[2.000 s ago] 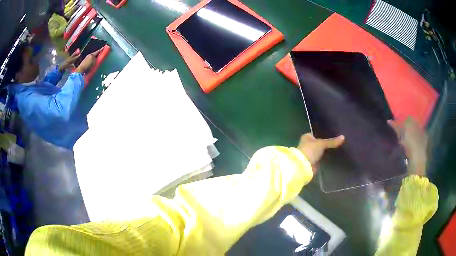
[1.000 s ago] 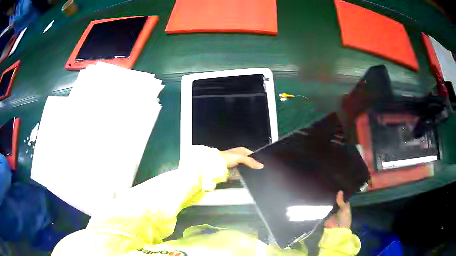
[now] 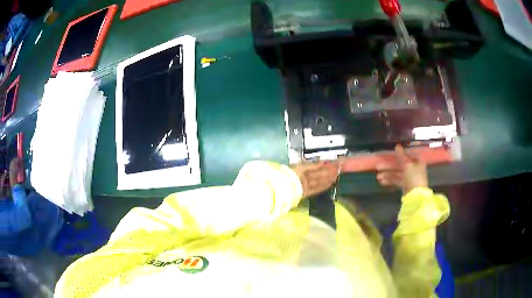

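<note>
The black clamping fixture (image 3: pixel 382 107) stands in front of me at the right, with its plate and screws low over the base. Its toggle clamp has a red handle (image 3: pixel 389 7) pointing up. An orange-red strip (image 3: pixel 361 162) runs along its front edge. My left hand (image 3: pixel 319 177) lies at the strip's left part, fingers together. My right hand (image 3: pixel 403 170) is at the strip's right part, thumb up on the edge and fingers curled. A thin pale strand (image 3: pixel 336 189) hangs between them. I cannot tell a separate panel under the plate, nor whether either hand grips something.
A black panel (image 3: pixel 153 110) lies on a white sheet (image 3: pixel 192 116) left of the fixture. A fanned sheet stack (image 3: pixel 64 139) is farther left. A small yellow item (image 3: pixel 208 60) lies between panel and fixture. Orange-red pads (image 3: pixel 108 29) are at the back left. A blue sleeve (image 3: pixel 20 204) shows at the far left.
The view has turned right, onto the fixture. The black panel that both hands held tilted in the air no longer shows in them. Both hands have moved to the fixture's front edge.
</note>
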